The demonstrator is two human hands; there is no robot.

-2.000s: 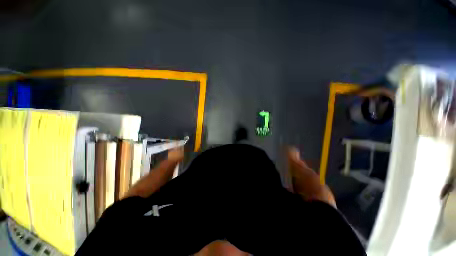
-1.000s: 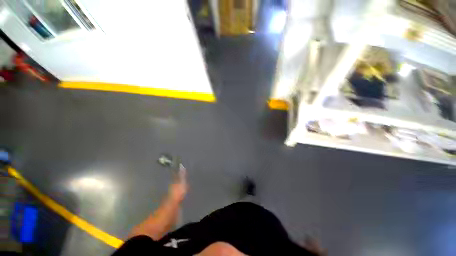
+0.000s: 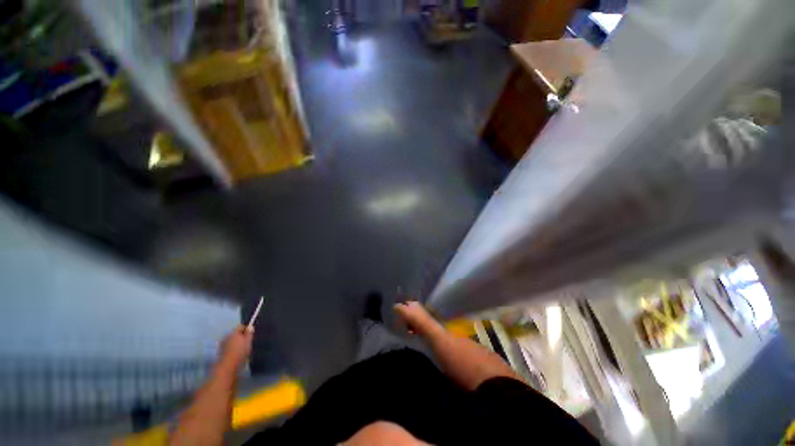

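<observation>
My left hand [image 3: 238, 341] is at the lower left, held out over the floor. It is closed on a slender pale strip [image 3: 256, 311] that points up from the fingers. My right hand [image 3: 415, 316] is at the lower centre, in front of my body. It is small and blurred, and whether it holds anything cannot be told.
A grey floor [image 3: 340, 209] runs ahead. A wooden crate or cabinet [image 3: 248, 118] stands at upper left, a brown table [image 3: 553, 63] at upper right. A pale wall [image 3: 105, 305] is close at left. A white shelf with long pieces [image 3: 601, 357] is close at right.
The view has moved forward through the gap into another area. My left hand has shifted left and the strip shows clearly. My right hand has come up into view from the lower edge.
</observation>
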